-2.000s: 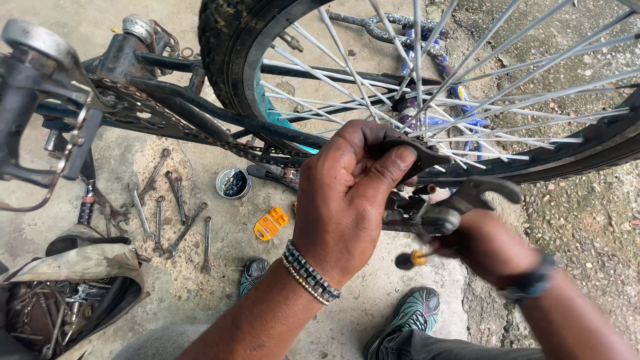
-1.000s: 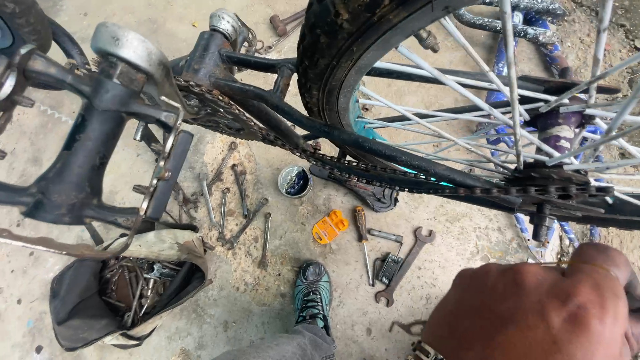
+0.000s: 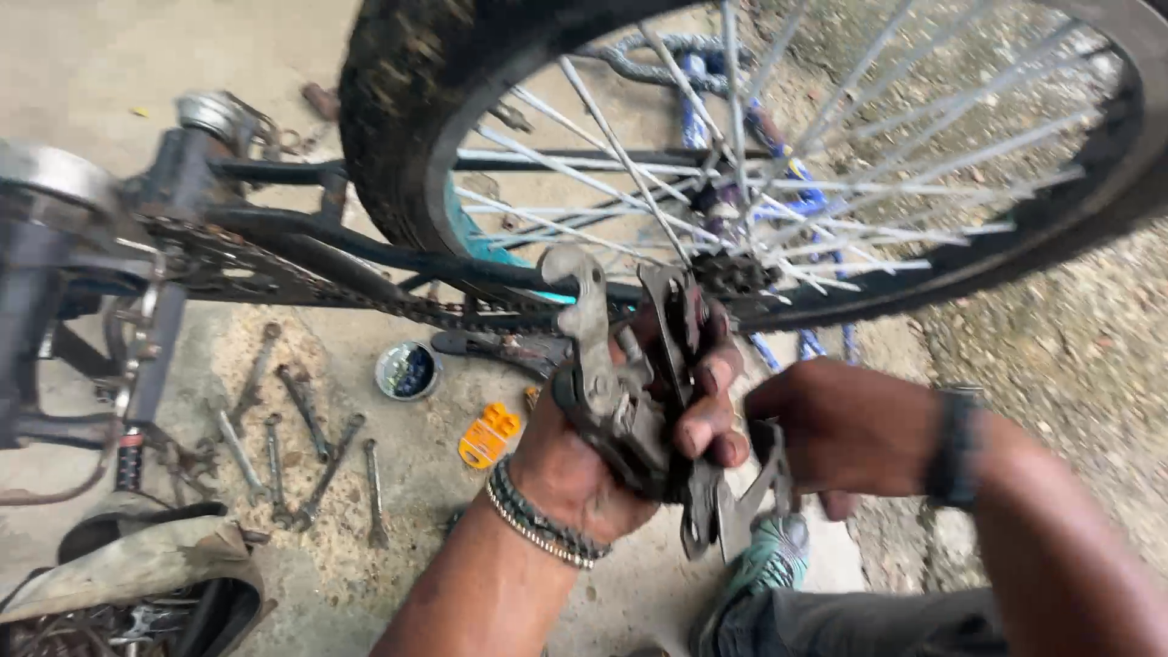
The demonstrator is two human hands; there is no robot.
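Below the hub of a spoked bicycle wheel, my left hand grips a worn metal rear derailleur, its fingers curled around the cage side. My right hand is just to the right, at the lower end of the derailleur; its fingers are partly hidden and blurred, so its grip cannot be told. Behind the derailleur, the chain runs along the black frame tube toward the rear sprocket.
Several wrenches lie on the concrete at the left, near a small tub of dark grease and an orange plastic piece. An open tool bag sits lower left. A crank and pedal jut in at the left edge.
The left hand and derailleur have come into view below the hub, where a second ago one hand showed at the lower right. The view has shifted.
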